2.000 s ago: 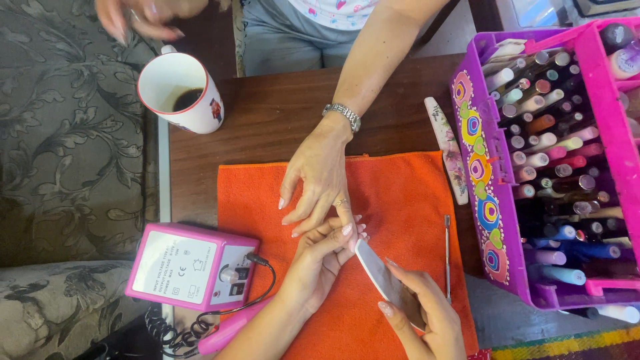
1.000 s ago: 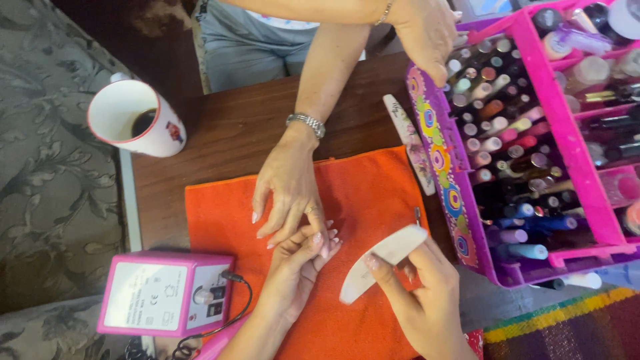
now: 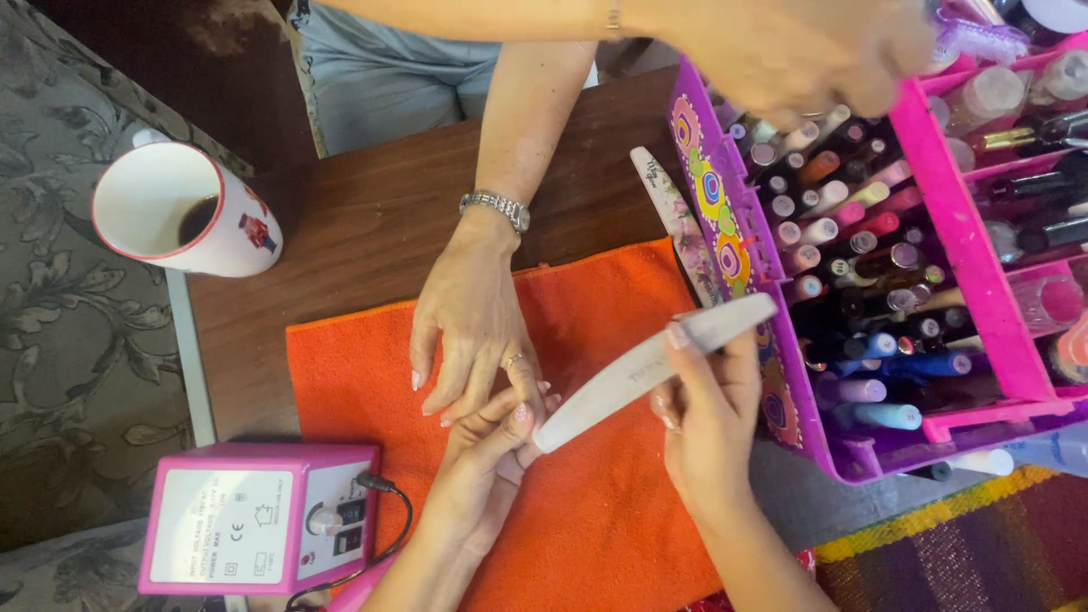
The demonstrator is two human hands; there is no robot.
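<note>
My left hand (image 3: 489, 455) holds a finger of another person's hand (image 3: 480, 327) over an orange towel (image 3: 612, 280). That hand lies palm down and wears a ring and a metal wristwatch (image 3: 495, 208). In my right hand (image 3: 710, 408) is a curved white nail file (image 3: 637, 374), gripped near its upper end. The file's lower tip is at the held fingertip; whether it touches the nail I cannot tell. The person's other hand (image 3: 816, 59), blurred, is over a purple and pink case (image 3: 960, 255) of nail polish bottles.
A mug (image 3: 187, 212) with dark liquid stands at the wooden table's (image 3: 382, 204) left edge. Below it, a pink nail drill control box (image 3: 263, 518) has a black cable. A floral nail file (image 3: 676, 221) lies between towel and case. A plaid cloth (image 3: 952, 544) is at lower right.
The person's free hand has moved from the upper left to over the polish case. My file was turned away from the finger a second ago and now has its tip back at the fingertip.
</note>
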